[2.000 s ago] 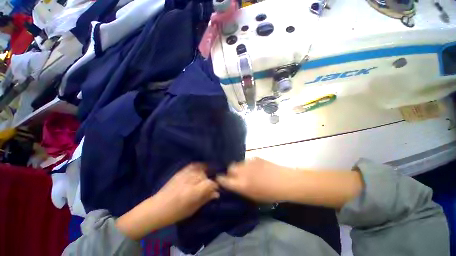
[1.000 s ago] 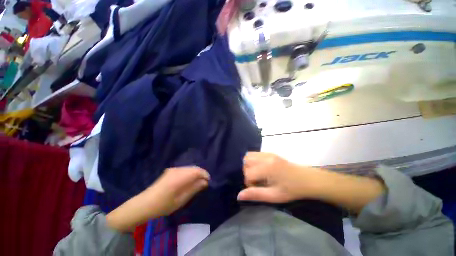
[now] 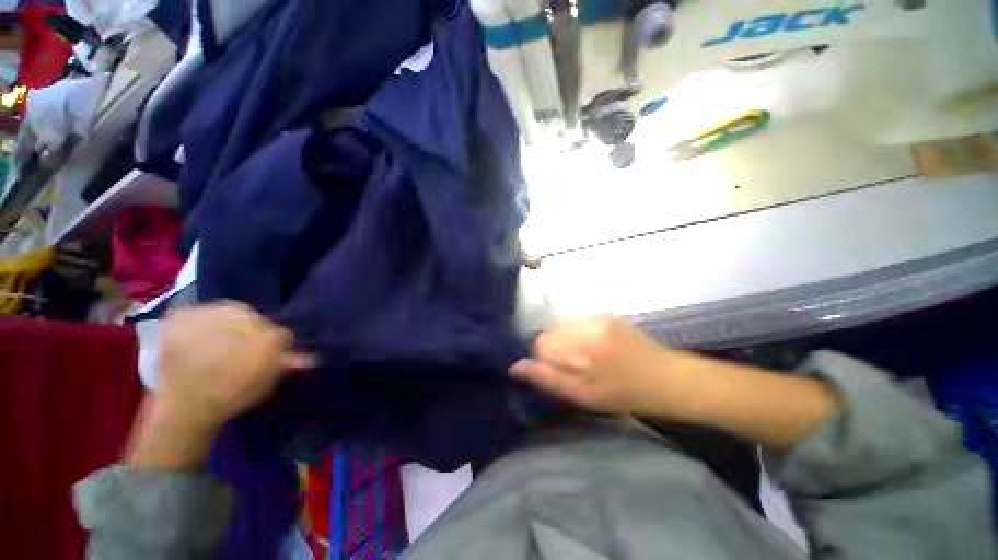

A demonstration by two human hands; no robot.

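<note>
A navy garment [image 3: 405, 263] hangs from the sewing table down to my lap, its near edge stretched between my hands. My left hand [image 3: 224, 356] is blurred and grips the edge at the left. My right hand [image 3: 591, 361] pinches the edge at the right, just off the table's front. The white sewing machine [image 3: 657, 66] with "JACK" lettering stands behind; its needle area [image 3: 564, 126] is bright with glare, so the needle cannot be made out. The garment lies left of and beside the needle area.
Yellow-and-green snips [image 3: 720, 133] lie on the machine bed, with a tan patch [image 3: 954, 158] to the right. A grey strip [image 3: 766, 317] runs along the table's front edge. Red cloth [image 3: 66, 438], a pink bundle [image 3: 146, 252] and white and dark fabric piles are at the left.
My left hand has moved left and up, away from my right hand, and the garment's edge is now pulled wide between them. The view has shifted, with the machine higher in the picture.
</note>
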